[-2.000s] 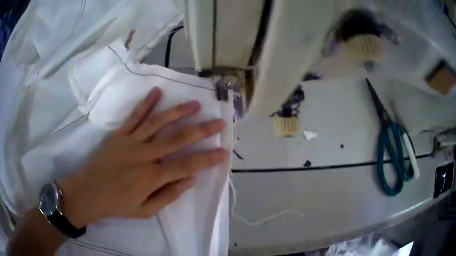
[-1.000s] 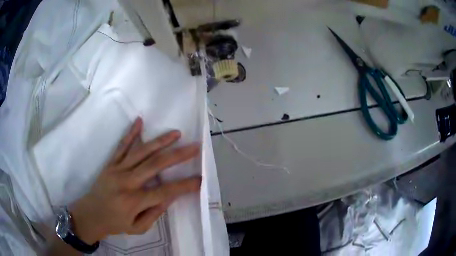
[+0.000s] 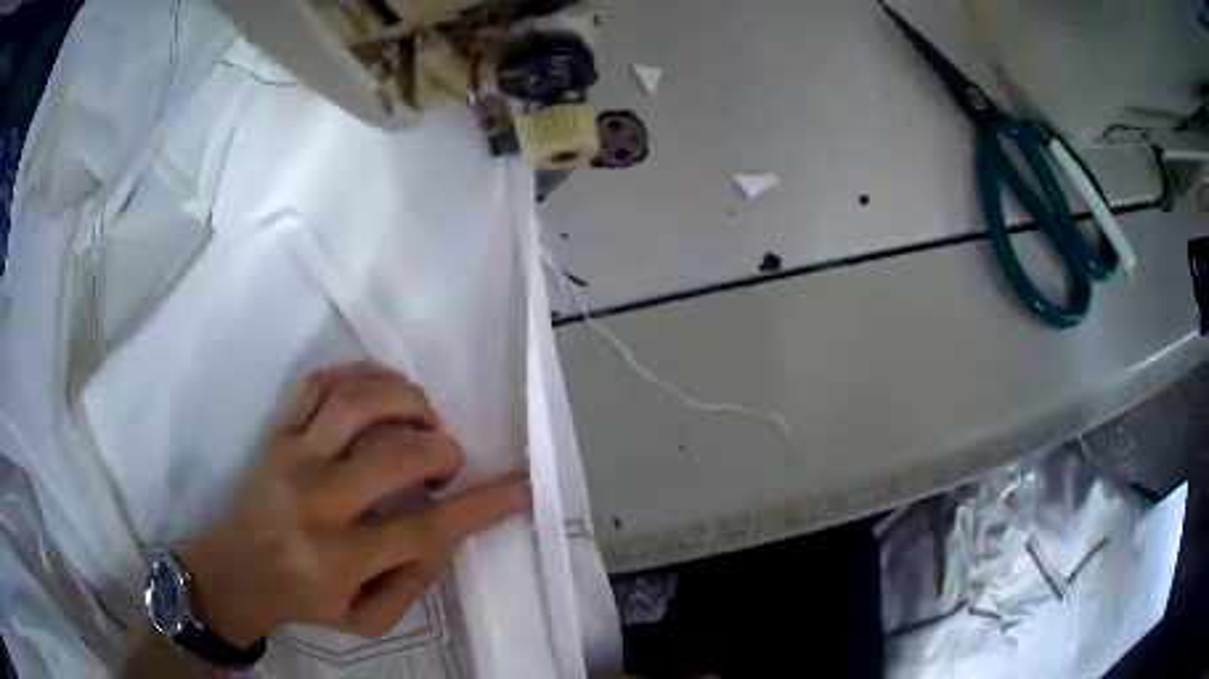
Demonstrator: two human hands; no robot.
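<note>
The white garment lies over the left of the machine bed, its folded edge strip running from the presser foot area to the bottom of the view. My left hand, with a wristwatch, is palm down on the cloth. One finger points straight to the folded edge; the others are curled. Whether they pinch cloth is hidden. A skin-coloured sliver at the bottom edge, right of the strip, may be my right hand; it is almost wholly cut off.
Teal-handled shears lie at the right beside a slim white stick. White scraps and a loose thread lie on the bed. A crumpled shiny bag is below the table edge. The machine head overhangs the top.
The view has shifted downward. My left hand moved from under the machine head down the cloth, and its spread fingers have curled except one. The garment has swung so more of its edge lies below the foot.
</note>
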